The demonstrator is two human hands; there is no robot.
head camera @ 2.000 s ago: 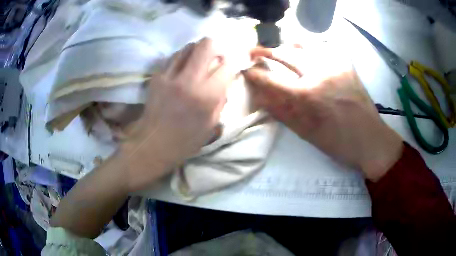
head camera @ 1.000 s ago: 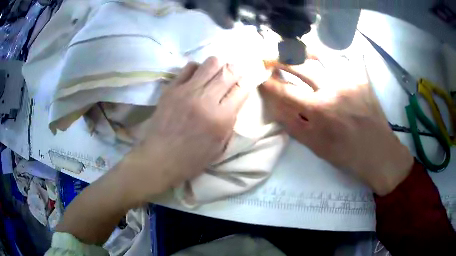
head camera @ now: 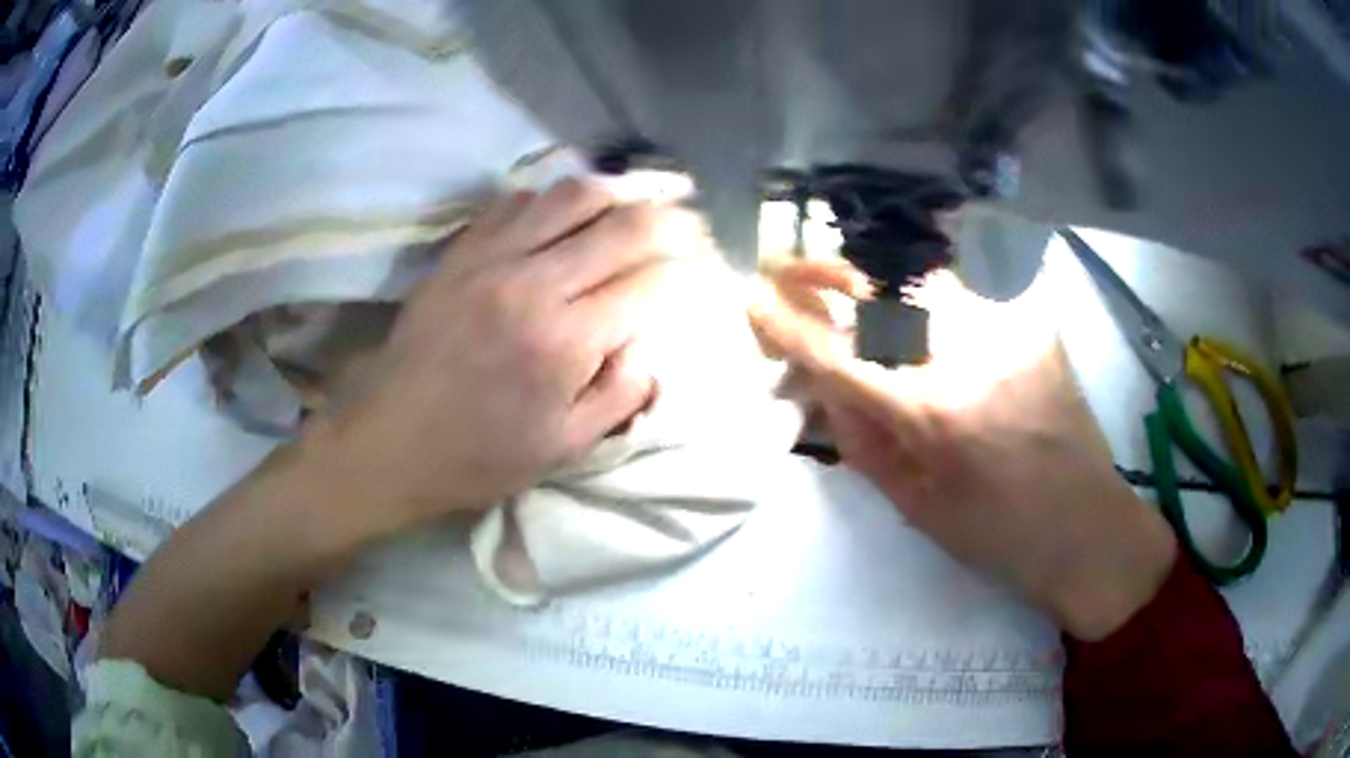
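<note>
A white and beige garment piece (head camera: pixel 341 163) lies heaped on the left of the table, with a twisted cream fold (head camera: pixel 615 518) at its near side. My left hand (head camera: pixel 496 333) lies on the cloth with bent fingers and holds it left of the needle. My right hand (head camera: pixel 962 459) is right of the needle area, its fingertips at the cloth's edge under the bright light. Glare hides the fingertips, so its grip cannot be told. The grey sewing machine head (head camera: pixel 874 89) hangs above, with a dark block (head camera: pixel 891 329) over my right hand.
Scissors with green and yellow handles (head camera: pixel 1207 444) lie right of my right hand, blades pointing away. The white table (head camera: pixel 829 652) has a printed ruler along its front edge. Cloth hangs below the table at the lower left. A dark line runs across the table at right.
The view has tilted up, so more of the machine head shows and table and scissors sit lower. My right hand's fingers have shifted at the cloth's edge. My left hand stays on the cloth.
</note>
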